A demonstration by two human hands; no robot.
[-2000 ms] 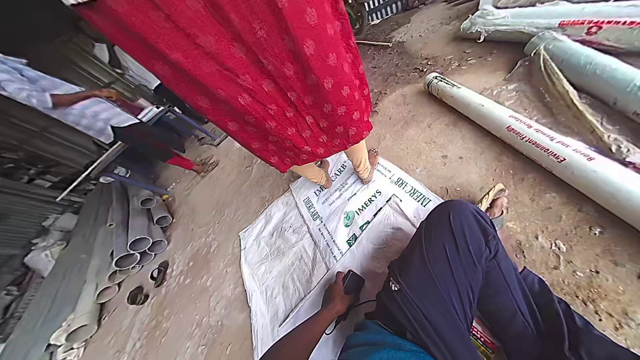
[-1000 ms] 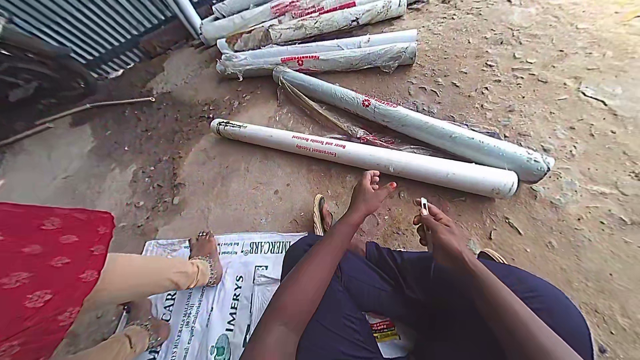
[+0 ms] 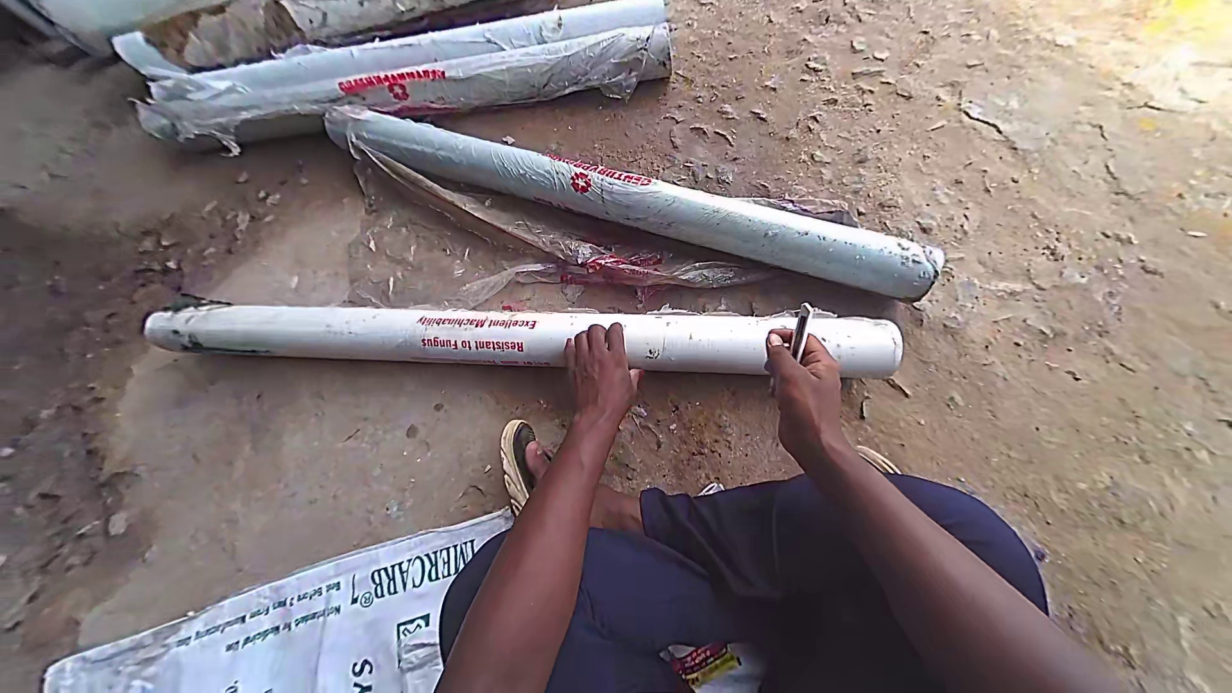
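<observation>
A long white wrapped roll (image 3: 366, 332) bearing red writing lies across the ground in front of my knees. My left hand (image 3: 602, 371) rests on its near side around the middle, fingers spread over the top. Close to the roll's right end, my right hand (image 3: 807, 385) holds a small slim tool (image 3: 801, 332) upright between thumb and fingers; its kind cannot be told, though it looks light and metallic at the tip. Whether the right hand also touches the roll is unclear.
Behind lies another plastic-wrapped roll (image 3: 693, 212), with loose clear plastic film (image 3: 577, 255) beside it. More wrapped rolls (image 3: 433, 82) lie at the upper left. A printed woven sack (image 3: 289, 616) is spread at the lower left, near my sandaled foot (image 3: 520, 462).
My left hand has come down onto the white roll, and my right hand with the small tool has moved to its right end. The view has turned and the standing person has left it.
</observation>
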